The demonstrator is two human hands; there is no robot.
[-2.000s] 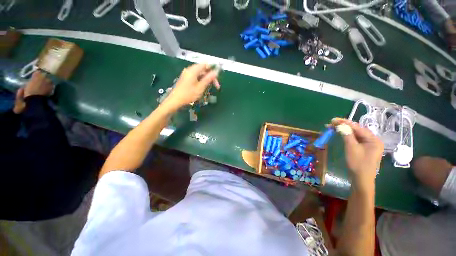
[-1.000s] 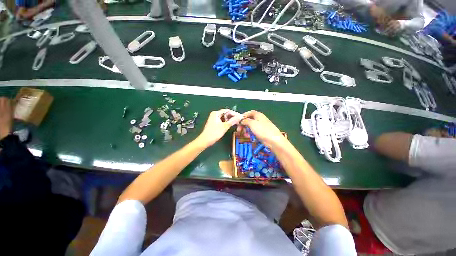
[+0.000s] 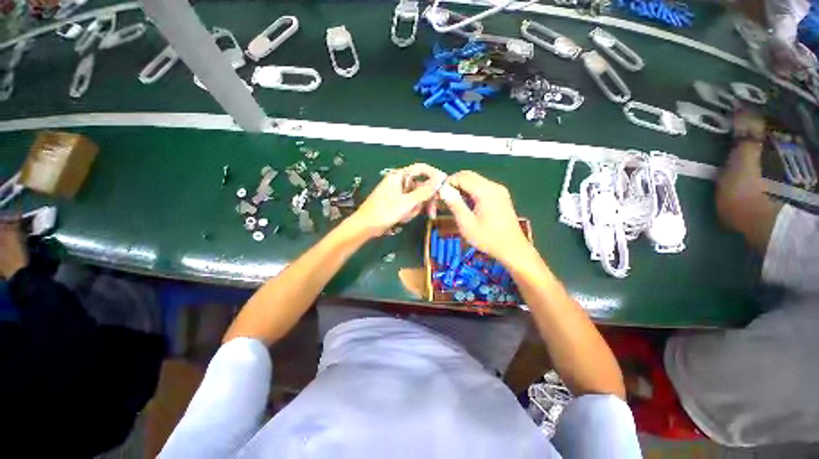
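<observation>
My left hand [image 3: 401, 197] and my right hand [image 3: 480, 208] meet fingertip to fingertip above the back edge of the open parts box [image 3: 429, 280]. A small white part [image 3: 443, 186] shows between the fingertips, mostly hidden by them. The box holds blue cylinders [image 3: 456, 264] and some reddish pieces; my right hand and forearm cover its back right part. Small metal parts [image 3: 303, 199] lie scattered left of my hands, with a few small white rings [image 3: 251, 222] at their left side.
White looped units [image 3: 620, 206] are heaped at right; more lie on the belt beyond the white rail [image 3: 359, 134]. A blue pile [image 3: 453, 81] and mixed hardware [image 3: 541, 94] lie there too. A grey post [image 3: 206, 67] stands upper left. A cardboard box [image 3: 58, 164] and people flank me.
Two seconds ago my hands were apart, the left over the metal parts, the right beside the box with a blue cylinder. They now meet. The right neighbour's arm has reached forward toward the belt.
</observation>
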